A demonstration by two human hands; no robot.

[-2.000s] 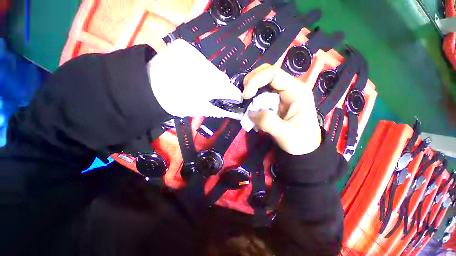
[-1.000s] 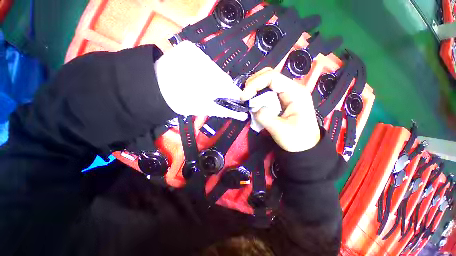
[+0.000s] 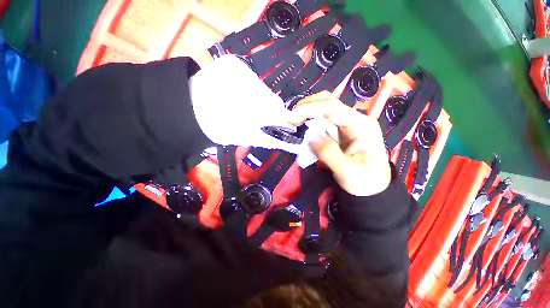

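Note:
My left hand [image 3: 238, 105] wears a white glove and grips a black wristwatch [image 3: 282, 132], seen nearly edge-on between the gloved fingers. My right hand [image 3: 356, 144] is bare and pinches a small crumpled white cloth [image 3: 312, 139] against the right end of the watch. The fingers and cloth hide part of the watch. Below both hands is an orange-red tray [image 3: 104, 37] with black-strapped watches lying across it, among them a round dark one [image 3: 364, 82] above my right hand.
A red-orange tray stack [image 3: 443, 225] stands at the lower right, with a row of watches [image 3: 480, 204] on it. The green bench surface [image 3: 482, 90] shows at the upper right. A blue piece [image 3: 114, 196] shows below my left sleeve.
My right hand has moved slightly down and the cloth in it is turned a little. My left hand still holds the watch. The whole view has shifted slightly.

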